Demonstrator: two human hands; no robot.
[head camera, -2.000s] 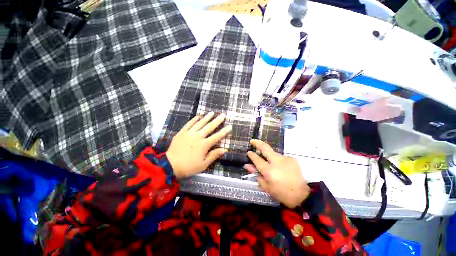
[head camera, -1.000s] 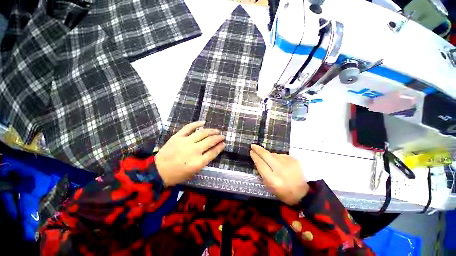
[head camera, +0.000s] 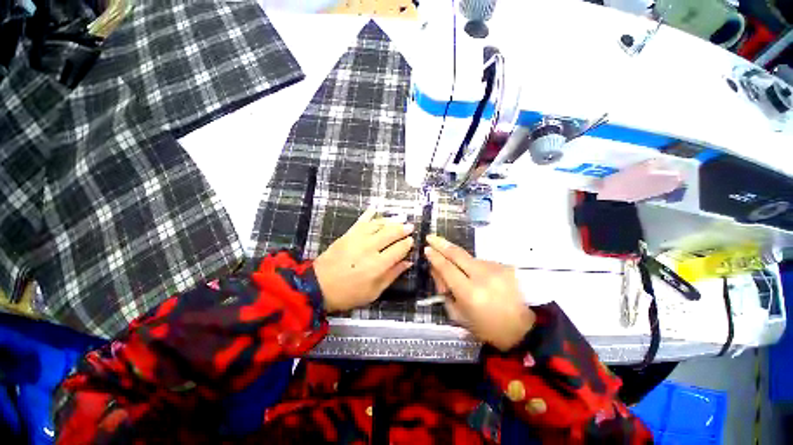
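A plaid panel (head camera: 348, 113) with a pointed far end lies on the machine table, partly under the white sewing machine head. A squarish plaid pocket piece (head camera: 339, 204) with dark edges lies on it. The presser foot (head camera: 429, 189) is over the piece's right edge, by a dark strip (head camera: 424, 230). My left hand (head camera: 365, 263) lies flat on the piece, left of the strip. My right hand (head camera: 474, 291) has its fingertips on the cloth just right of the strip. A slim pale item shows by my right fingers; I cannot tell whether it is held.
Plaid cut panels (head camera: 113, 165) are heaped at left. Right of the head lie a red-and-black case (head camera: 607, 224), small dark-handled snips (head camera: 669, 274), a slim silver tool (head camera: 630, 291) and a yellow item (head camera: 717, 261). A pink scrap (head camera: 641, 181) is on the machine arm. A measuring strip (head camera: 391, 345) edges the table.
My left hand has moved right, close to the dark strip, and my right fingers now press nearer to it. The camera view has shifted, so the whole scene sits differently in the frame.
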